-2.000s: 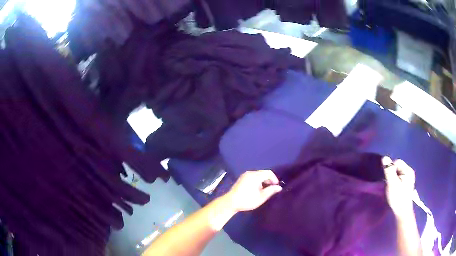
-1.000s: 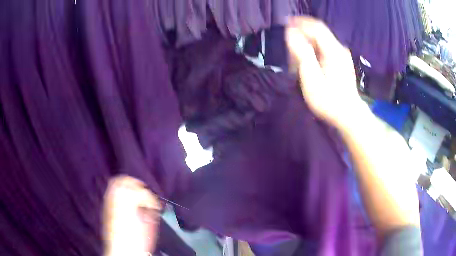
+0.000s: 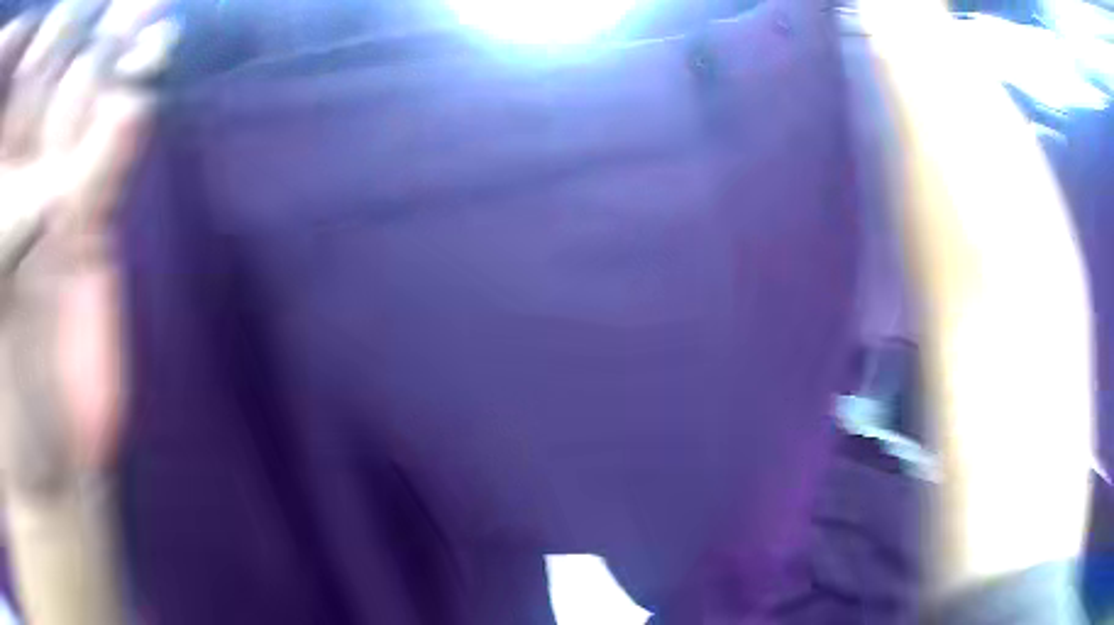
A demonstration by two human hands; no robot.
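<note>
A purple garment (image 3: 513, 293) hangs large and blurred across the middle of the view. Its top edge runs just below the bright glare, with small dark spots near the upper right. My left hand (image 3: 73, 159) is at the left edge, raised and blurred, with its fingers near the garment's upper left; whether they grip the cloth cannot be told. My right forearm rises along the garment's right side, and the right hand is cut off by the top edge.
Dark purple cloth (image 3: 867, 525) lies in folds at the lower right, beside a pale strip (image 3: 886, 433). A white patch (image 3: 593, 590) shows at the bottom. Strong light (image 3: 544, 15) glares at the top centre.
The garment has come up and fills the middle of the view. My left hand has moved up to the left edge. My right hand has risen out of the picture.
</note>
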